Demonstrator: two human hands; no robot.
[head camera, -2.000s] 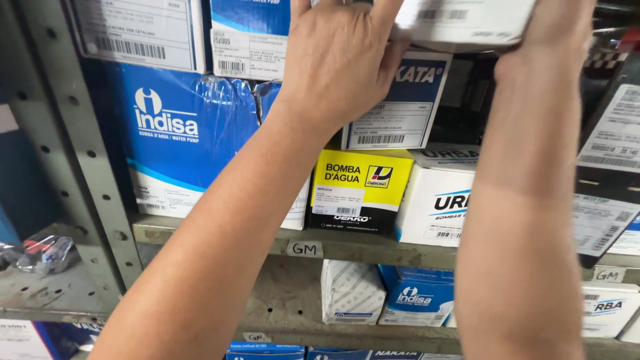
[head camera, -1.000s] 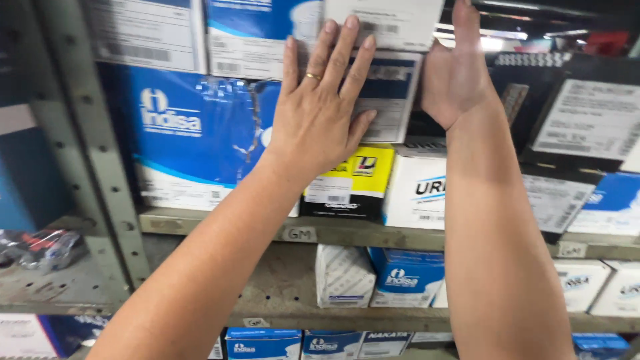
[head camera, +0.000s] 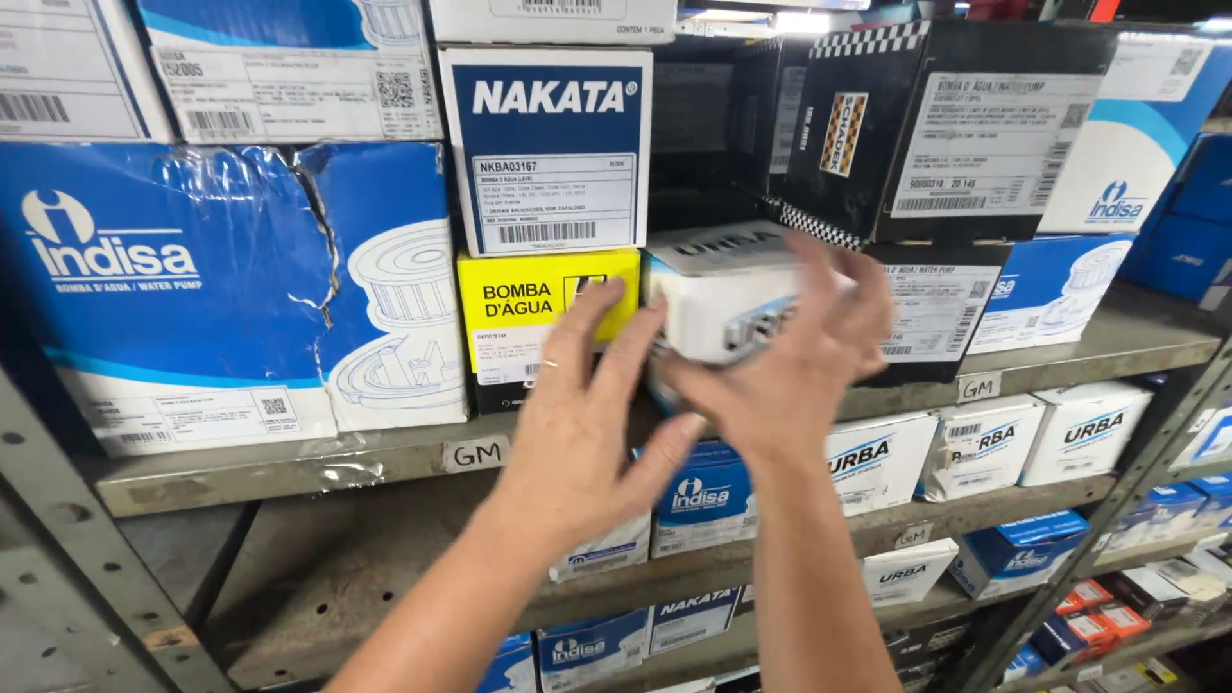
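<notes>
A white Urba box (head camera: 722, 289) is tilted at the front of the upper shelf, right of a yellow and black water pump box (head camera: 549, 308). My right hand (head camera: 799, 356) grips the Urba box at its front and right side, blurred by motion. My left hand (head camera: 597, 414) has its fingers apart, in front of the yellow box and beside the Urba box's left edge; whether it touches either cannot be told. On top of the yellow box stands a dark blue and white Nakata box (head camera: 549, 144).
A large blue Indisa box (head camera: 231, 289) with torn wrap stands at left. Black Schadek boxes (head camera: 953, 135) are stacked at right. The metal shelf edge (head camera: 385, 462) runs below, above lower shelves with Indisa and more Urba boxes (head camera: 977, 448).
Both hands have come down from the upper boxes to the Urba box. That box now sits tilted, with my right hand on it.
</notes>
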